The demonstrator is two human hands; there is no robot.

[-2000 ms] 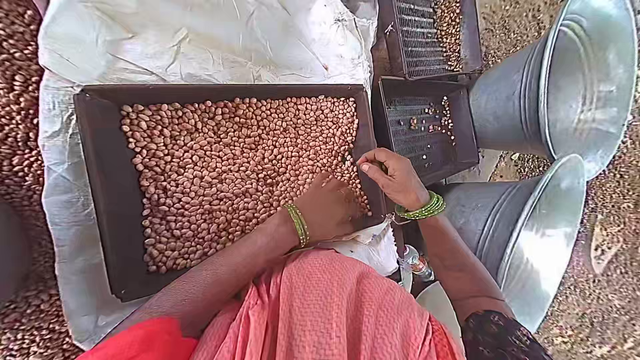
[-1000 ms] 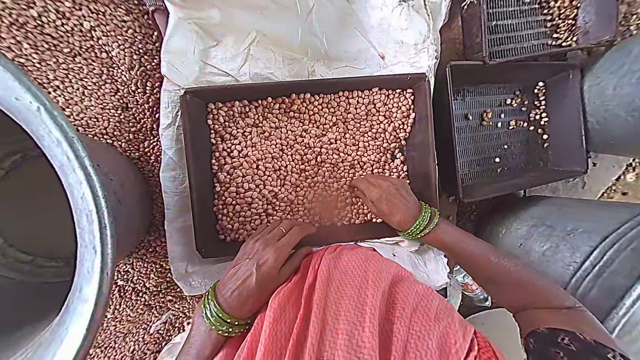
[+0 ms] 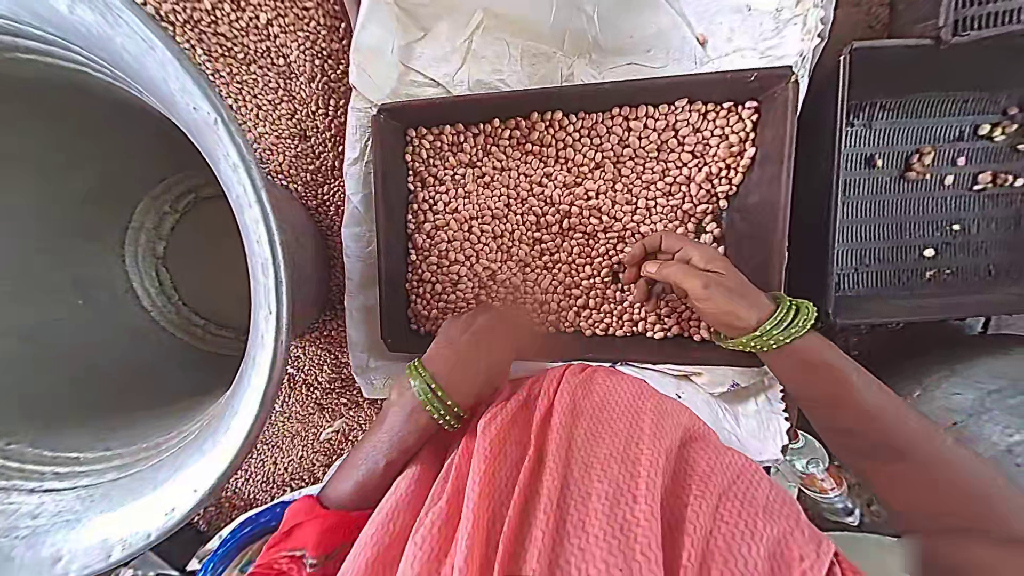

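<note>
A dark rectangular tray [image 3: 584, 94] holds a layer of pinkish-brown nuts or beans [image 3: 544, 200], thickest at its middle and left. My left hand [image 3: 488, 336], blurred, is over the tray's near edge at the lower left of the nuts; whether its fingers hold anything does not show. Over the nuts at the lower right is my right hand [image 3: 688, 280], its fingers curled down with thumb and forefinger close together; a grip on any nut cannot be made out. Both wrists wear green bangles.
A large metal pot [image 3: 272, 264] lies at the left, mouth toward me, beside a spread of nuts [image 3: 308, 104]. White sheeting [image 3: 480, 48] runs under the tray. On the right is a slotted dark tray [image 3: 888, 308] with scattered pieces; a clear bottle [image 3: 824, 480] is below it.
The view has swung left since two seconds ago, bringing in the metal pot. My left hand, on the nuts two seconds ago, was at the tray's near edge one second ago.
</note>
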